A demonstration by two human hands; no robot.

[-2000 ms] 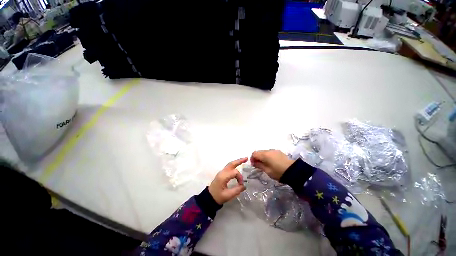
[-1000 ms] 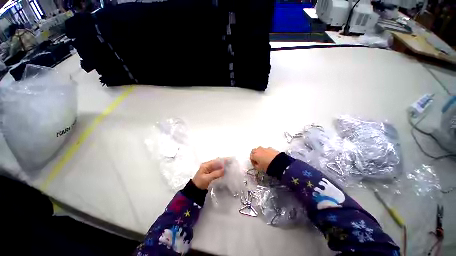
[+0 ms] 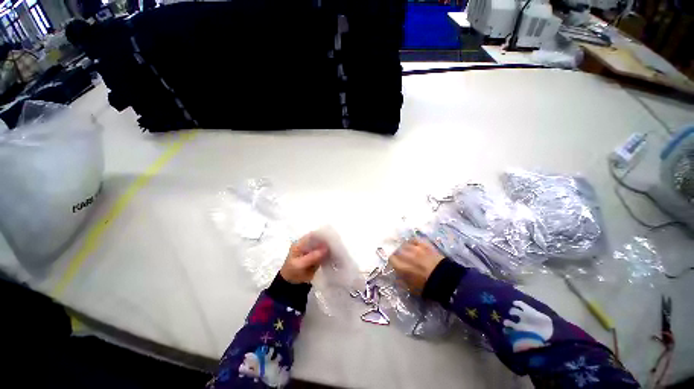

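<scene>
My left hand [image 3: 306,258] pinches a thin clear poly bag [image 3: 336,266] that hangs from the fingertips and looks empty. My right hand [image 3: 413,260] is to its right, fingers curled down over the near edge of the bagged hardware; whether it grips anything is hidden. Loose silver triangle buckles [image 3: 374,314] lie on the table between and below the hands. Filled clear bags [image 3: 475,220] lie beyond and beside my right hand, with a bulky large hardware bag [image 3: 559,216] behind them. Crumpled empty clear bags [image 3: 255,224] are heaped left of my left hand.
A black fabric stack [image 3: 251,68] stands behind on the off-white table [image 3: 175,266]. A white plastic sack [image 3: 53,190] is far left. At right are a yellow-handled tool [image 3: 600,313], dark snips [image 3: 666,315], plastic scraps [image 3: 638,258], a power strip [image 3: 629,150] and part of a fan.
Since the first frame, my left hand has taken a clear bag and moved left, and loose buckles now show on the table. My right hand has moved slightly lower. The whole view has shifted.
</scene>
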